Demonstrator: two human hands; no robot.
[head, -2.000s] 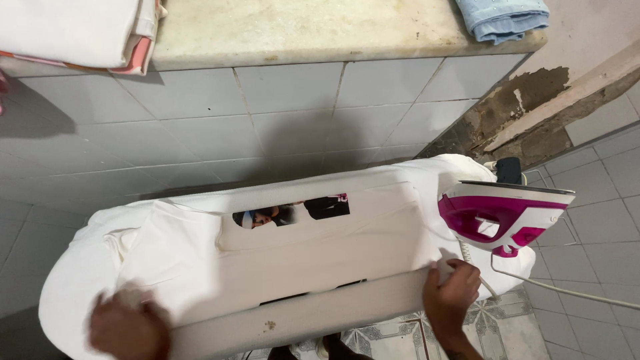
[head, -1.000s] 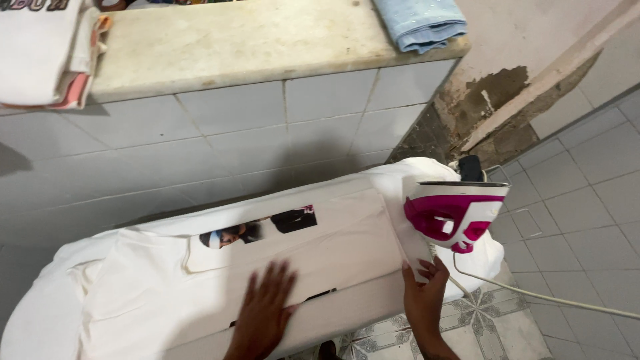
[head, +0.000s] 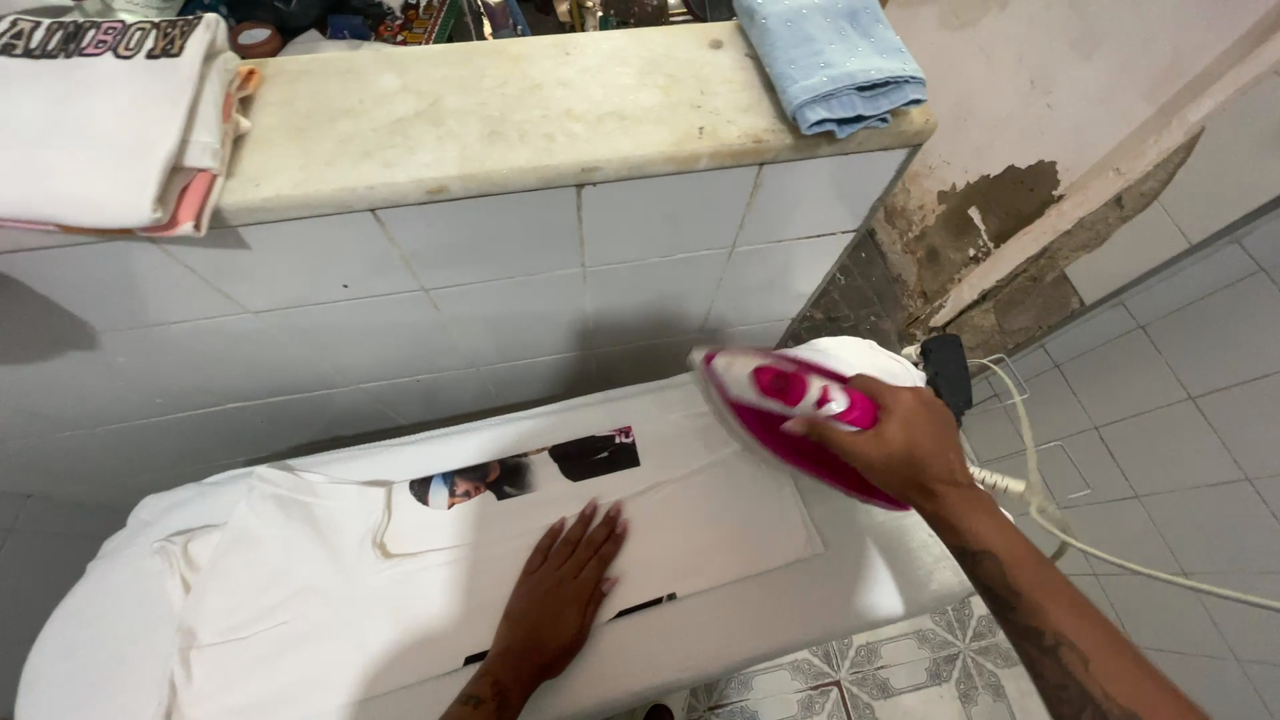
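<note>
A white garment [head: 700, 520] with printed picture patches lies folded on an ironing board with a white cover [head: 880, 600]. My left hand [head: 565, 590] rests flat on the garment, palm down, just below the printed patches [head: 525, 468]; it holds nothing. In my right hand [head: 905, 440] is the handle of a magenta and white clothes iron [head: 790, 410], its tip pointing up and left, over the right end of the garment. Whether its soleplate touches the cloth I cannot tell.
Behind the board a tiled half wall carries a stone ledge [head: 480, 110]. Folded clothes [head: 100, 130] sit on its left, folded light-blue denim [head: 835, 70] on its right. The iron's pale cord [head: 1130, 560] trails off right, near a black object [head: 945, 375] at the board's end.
My right hand has taken hold of the iron, which stood on the board's right end before, and has tipped it over leftward. My left hand has moved from the garment's left part toward its middle.
</note>
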